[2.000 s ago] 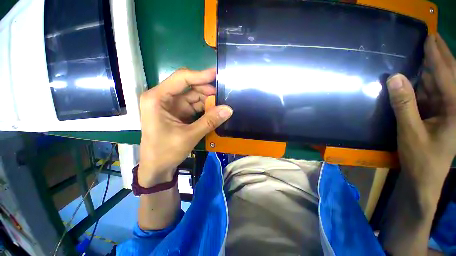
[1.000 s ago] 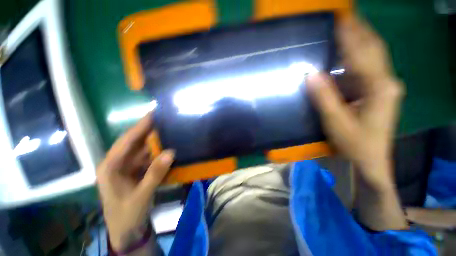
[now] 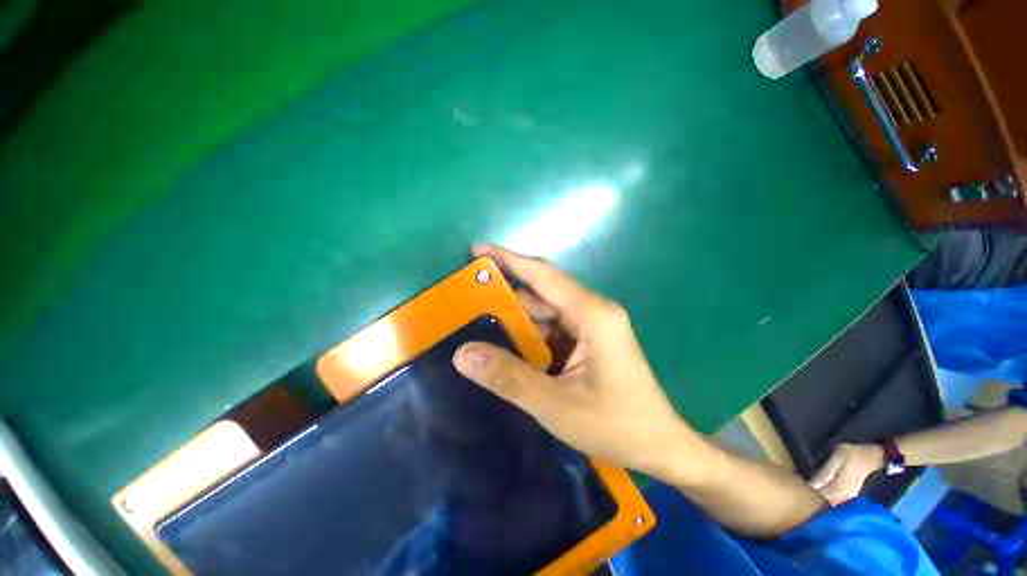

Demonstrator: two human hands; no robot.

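Observation:
The glossy black assembled tablet (image 3: 394,473) lies in the orange holder (image 3: 411,321), whose corner tabs carry screws. Both are tilted in view and cut off by the bottom edge. My right hand (image 3: 574,360) is at the holder's upper right corner, thumb on the tablet's corner and fingers around the holder's outer edge. My left hand is not in view.
An orange-brown machine (image 3: 952,124) with a metal handle stands at upper right, a squeeze bottle (image 3: 802,43) beside it. Another person's hand (image 3: 850,470) is at a black tray (image 3: 845,388) at right. The white board (image 3: 51,506) shows at lower left. The green mat (image 3: 338,169) covers the bench.
The view has swung to the right. The holder and tablet now appear lower left and slanted. My left hand has left the picture; the machine, bottle and black tray have come into view.

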